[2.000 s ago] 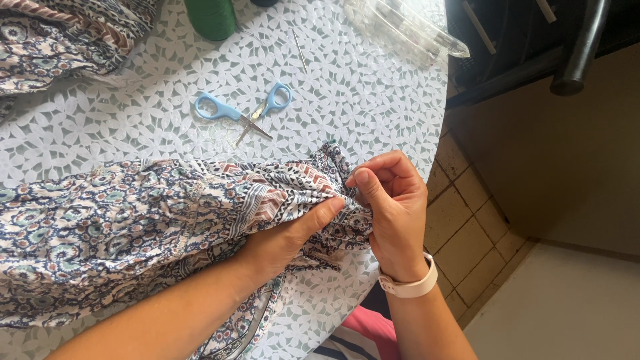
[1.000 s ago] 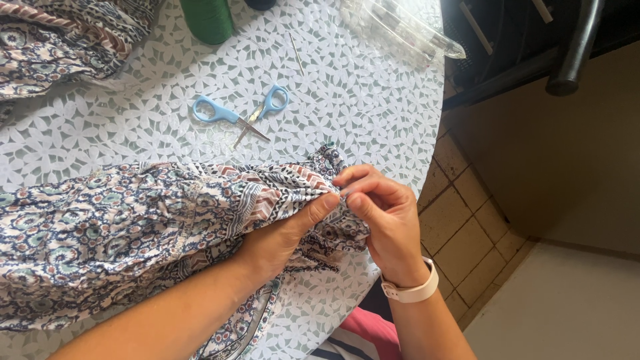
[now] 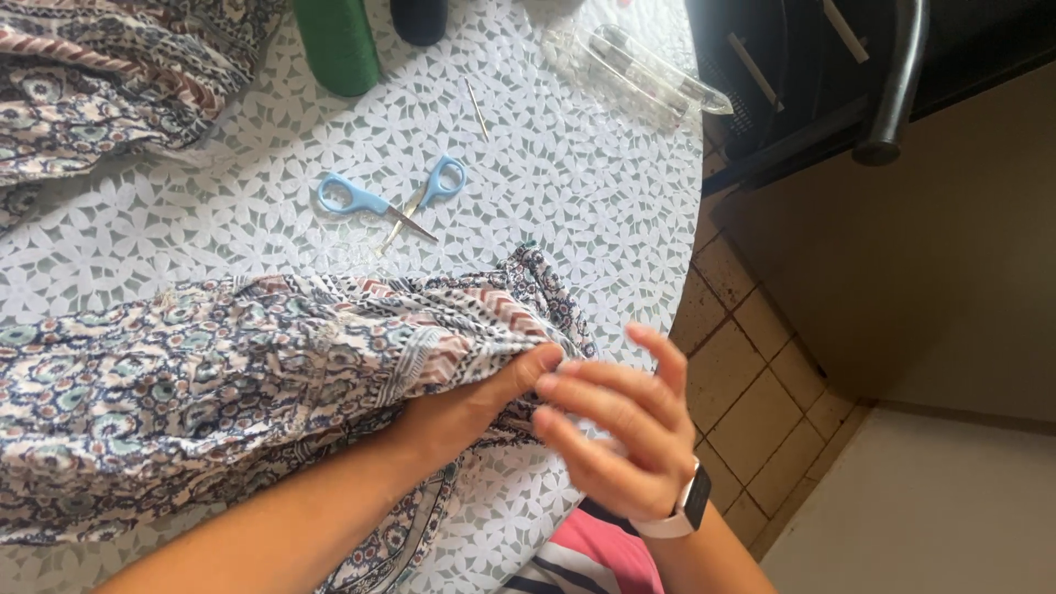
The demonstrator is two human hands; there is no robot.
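Patterned fabric (image 3: 247, 388), printed in blue, white and rust, lies bunched across the table. My left hand (image 3: 470, 404) grips its gathered edge, the thumb on top and the other fingers hidden under the cloth. Close against that thumb is my right hand (image 3: 619, 421), slightly blurred, its fingers spread and curved, a watch at the wrist. Whether it pinches a needle or thread cannot be told. Beyond the cloth, small scissors with light blue handles (image 3: 355, 196) rest with their blades apart. A thin metal needle-like tool (image 3: 477, 109) lies farther back.
A green thread spool (image 3: 337, 45) and a dark one (image 3: 419, 18) stand at the back. Clear plastic packaging (image 3: 635, 74) lies near the edge of the round table, which has a white floral lace cover (image 3: 635, 214). More patterned fabric (image 3: 107, 91) is piled at upper left.
My right hand has turned and its fingers have spread; earlier they were pinched together at the fabric edge. The left hand keeps its hold on the cloth.
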